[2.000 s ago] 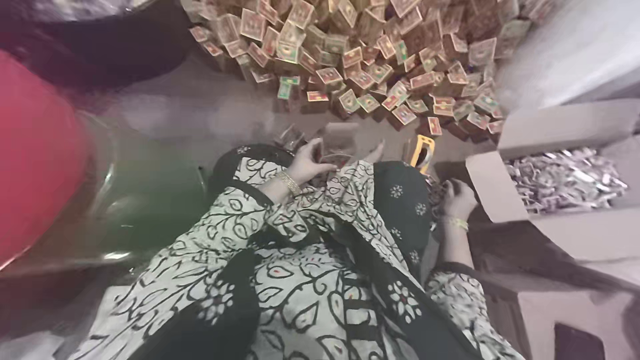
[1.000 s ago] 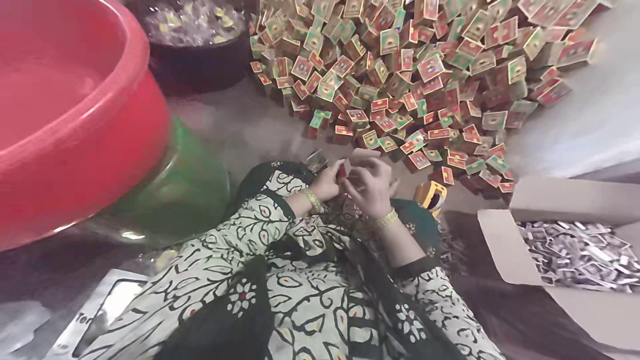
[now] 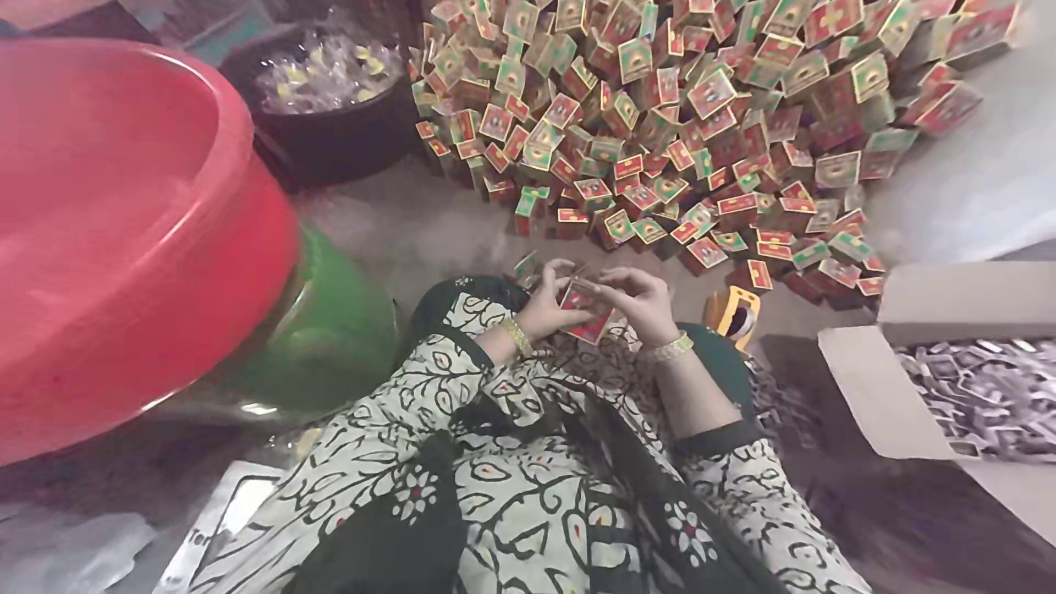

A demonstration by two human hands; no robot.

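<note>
Above my lap, my left hand [image 3: 551, 307] grips the left side of a small red printed cardboard box [image 3: 587, 320]. My right hand [image 3: 642, 304] is at the box's upper right, its fingers bent over the top edge. The fingers partly cover the box, so whether its top flap is folded in cannot be told. Beyond my knees lies a large heap of small red and green printed boxes [image 3: 627, 165]. Near my right knee is a yellow object with an opening [image 3: 737, 315], perhaps a small carton.
A large red plastic tub [image 3: 206, 206] and a green plastic container [image 3: 338, 330] stand at left. Behind them a dark tub [image 3: 330, 136] holds clear-wrapped pieces. At right, an open cardboard carton [image 3: 883, 396] contains many small greyish pieces. A white object bearing writing [image 3: 198, 536] lies lower left.
Two seconds ago my right hand was low beside my right knee; it has come across to my left hand. The red box now shows plainly between them. The view has shifted.
</note>
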